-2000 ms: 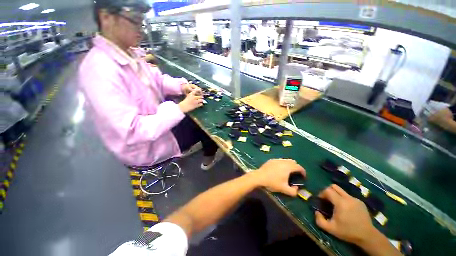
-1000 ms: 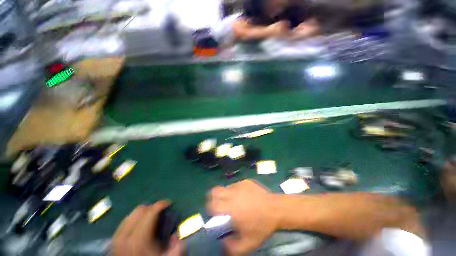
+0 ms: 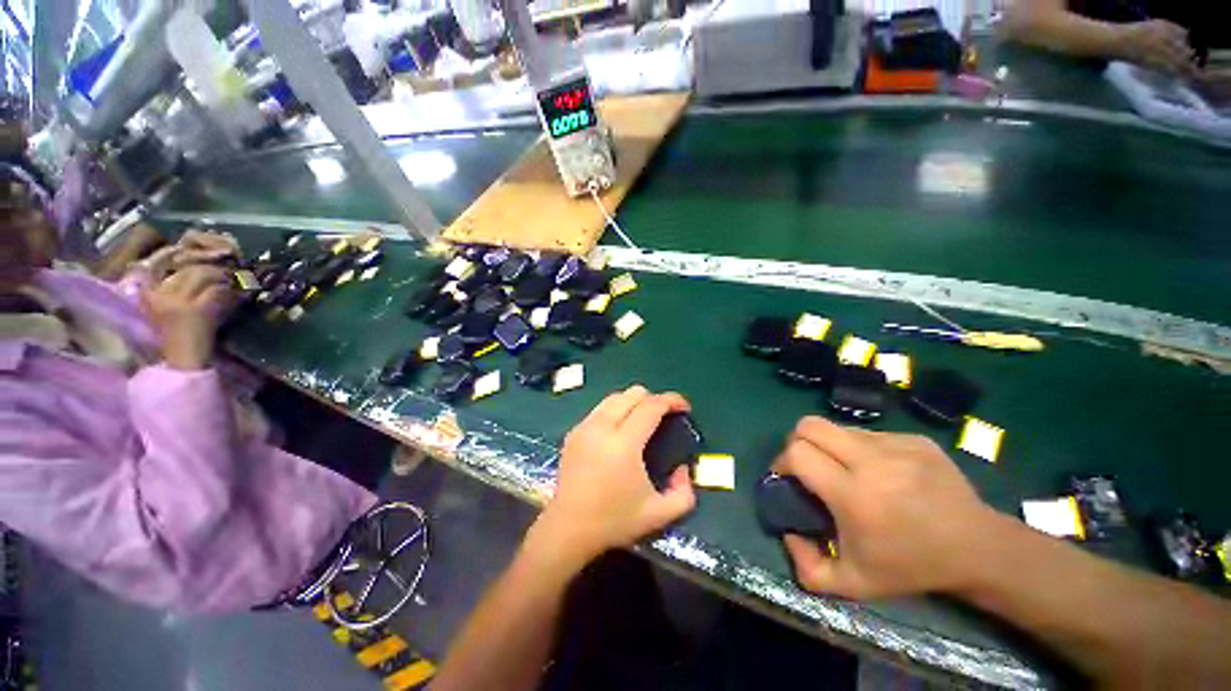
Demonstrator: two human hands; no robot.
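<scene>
My left hand [image 3: 610,466] holds a black device housing [image 3: 671,450] at the bench's front edge. A silver-white pouch cell with a yellow edge [image 3: 714,471] sticks out to its right. My right hand [image 3: 878,510] grips another black housing [image 3: 788,505] just to the right, its fingers over the top. A bit of yellow shows under that hand; the rest of its pouch is hidden. The two housings are apart. A row of black housings [image 3: 859,390] with pouches lies beyond my right hand. A heap of similar units [image 3: 513,328] lies beyond and left of my left hand.
Units with exposed metallic parts [image 3: 1098,502] lie at right. A thin tool with a yellow handle [image 3: 1002,342] lies near the white strip [image 3: 810,278]. A power supply [image 3: 577,135] stands on a brown board [image 3: 518,204]. A person in pink [image 3: 149,446] works at left; another person's hands [image 3: 1150,46] show top right.
The view swung right, then back partway left, and is sharper now. Both hands still hold black housings; one second ago two pouches showed between them, now one shows clearly.
</scene>
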